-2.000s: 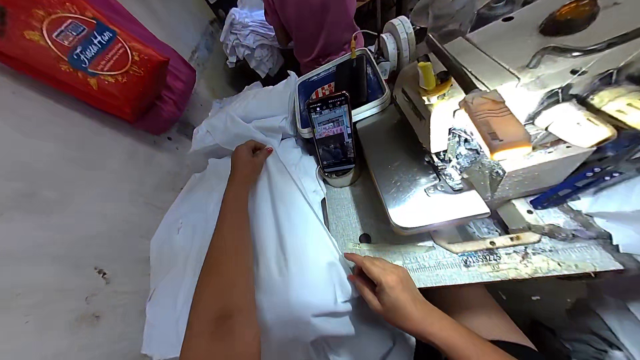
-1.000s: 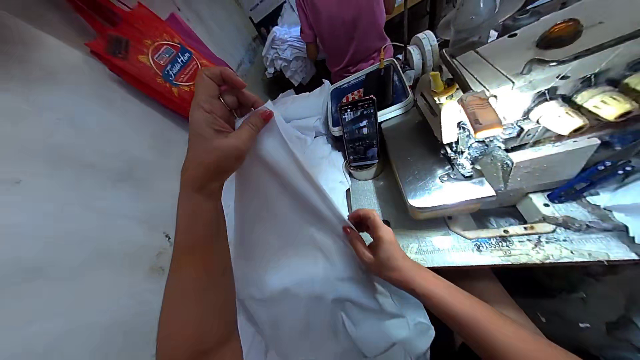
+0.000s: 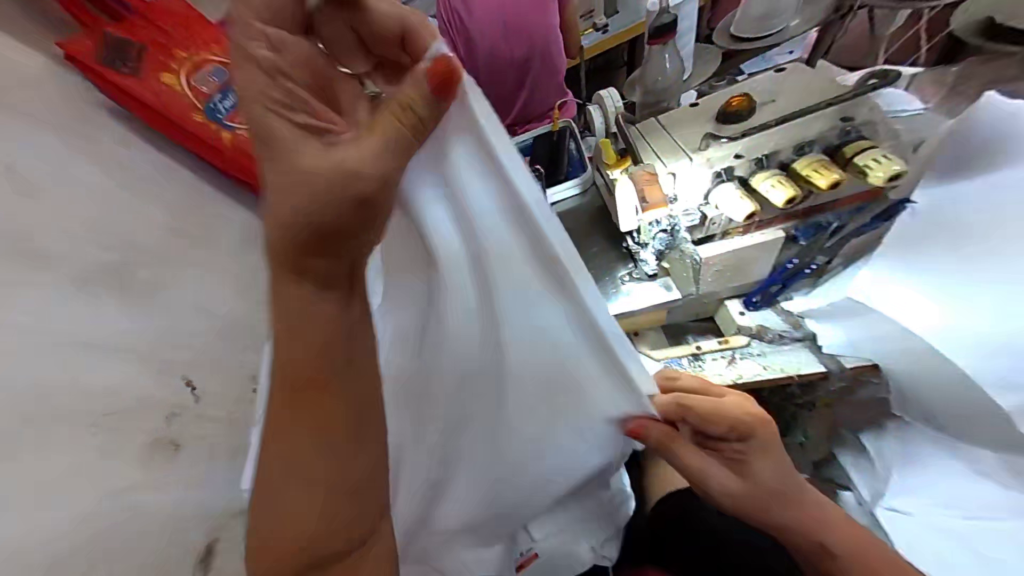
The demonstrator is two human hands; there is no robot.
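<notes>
A white cloth (image 3: 496, 320) hangs between my two hands, its straight folded edge stretched slantwise from upper left to lower right. My left hand (image 3: 336, 120), raised at the top, pinches one end of that edge between thumb and fingers. Lower down at the right, my right hand (image 3: 712, 440) grips the edge's other end. Behind the cloth stands an overlock-type sewing machine (image 3: 688, 152), its needle area lit and covered with lint. The cloth's lower part hangs in folds near my lap.
A red bag (image 3: 152, 80) lies upper left on a pale surface (image 3: 120, 320). A plastic tray (image 3: 572, 188) holds dark items beside the machine. Blue-handled scissors or snips (image 3: 772, 284) lie at its right. More white fabric (image 3: 952, 256) is piled far right. A person in pink (image 3: 504, 56) is beyond.
Both hands have lifted the cloth off the work surface, the left one rising most. The cloth now hides the phone that stood beside the machine. The view has shifted.
</notes>
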